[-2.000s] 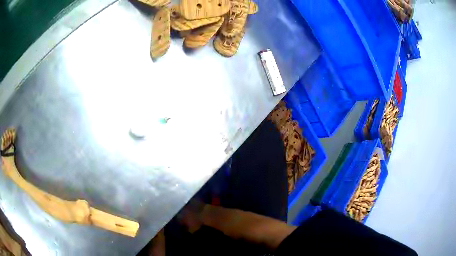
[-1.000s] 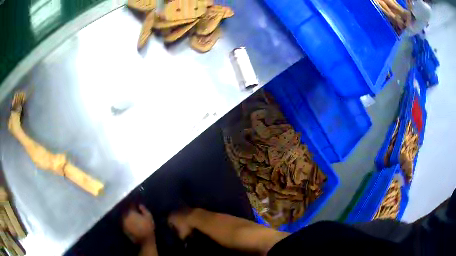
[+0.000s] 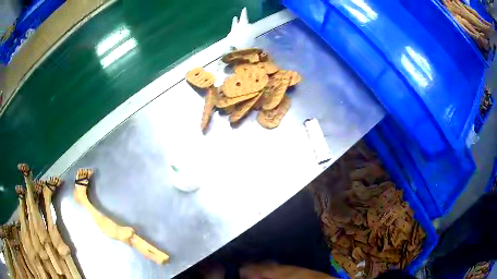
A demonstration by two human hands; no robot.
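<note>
One tan limb part (image 3: pixel 115 228) lies on the metal bench (image 3: pixel 218 212), its dark-banded end towards the belt. A loose pile of tan sole plates (image 3: pixel 245 83) sits at the bench's far side. My right hand (image 3: pixel 264 269) and forearm show at the bottom edge, below the bench edge, cut off. My left hand (image 3: pixel 211 270) is a dim, blurred patch beside it. Neither hand touches the limb or the pile. I cannot tell whether they hold anything.
Several more limbs (image 3: pixel 41 240) lie at the left. A white stick (image 3: pixel 317 140) and a small white lump (image 3: pixel 185 182) are on the bench. A green belt (image 3: pixel 109 71) runs behind. At the right are a blue crate (image 3: pixel 403 71) and a crate of sole plates (image 3: pixel 376 218).
The view has shifted, bringing more of the belt and the left-hand limbs into sight. The hands now sit lower, at the picture's bottom edge. The limb and plate pile look unchanged.
</note>
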